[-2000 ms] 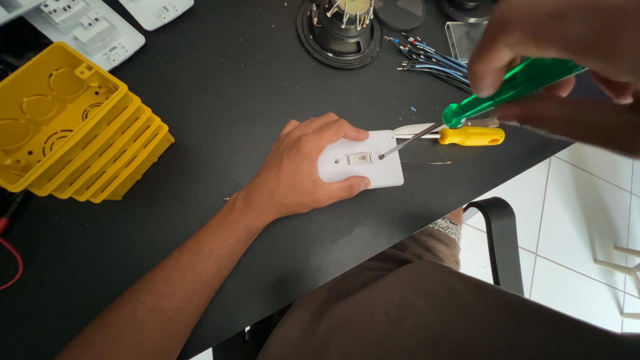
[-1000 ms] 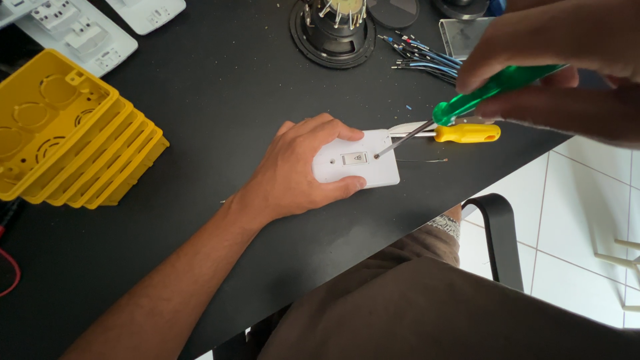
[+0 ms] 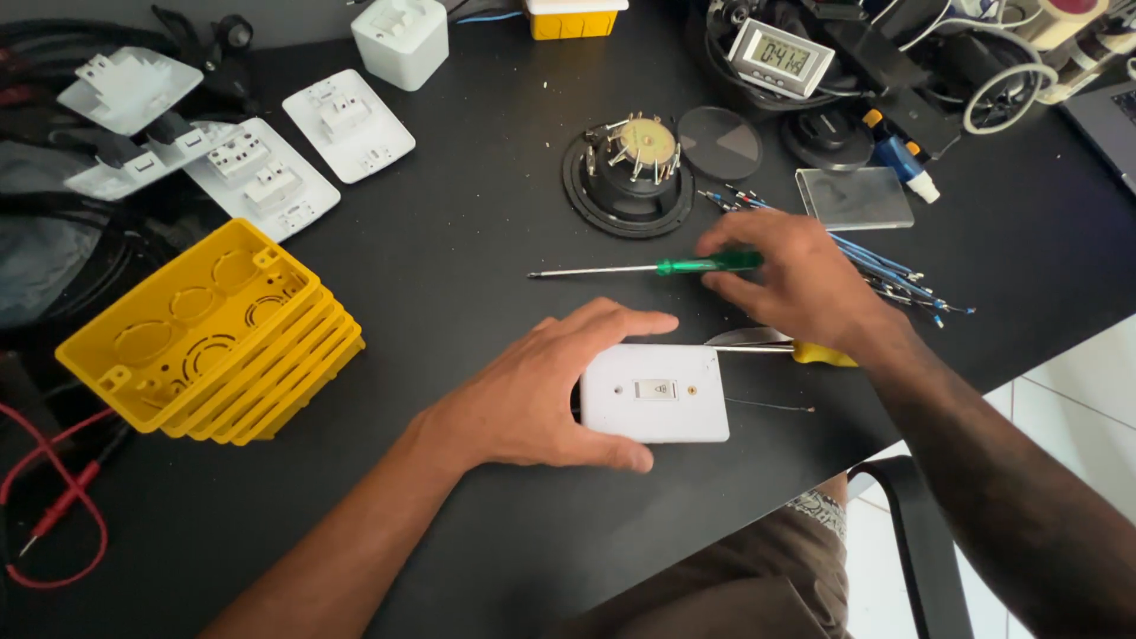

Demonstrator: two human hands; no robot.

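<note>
A white wall switch plate [image 3: 621,422] with a small bell-push button lies face up on the dark desk, a brass screw showing at its right side and a hole at its left. My left hand [image 3: 555,390] spans the plate's left end, fingers spread, thumb at the lower edge. Above the plate, a screwdriver with a green handle [image 3: 706,264] points left along the desk. My right hand [image 3: 785,275] is at its handle end, fingers apart; whether they still grip it is unclear. A yellow-handled screwdriver [image 3: 821,355] lies beyond the plate, partly under my right wrist.
Stacked yellow electrical boxes [image 3: 204,333] stand at left, with white socket plates [image 3: 351,124] behind. A speaker [image 3: 630,182], blue jumper wires [image 3: 874,262], a clear plastic block [image 3: 854,200] and a digital clock [image 3: 781,58] are farther back. The desk's edge runs diagonally at lower right.
My right hand has brought the green screwdriver away from the plate's right screw to the desk above it. My left hand has loosened around the plate. The view has shifted.
</note>
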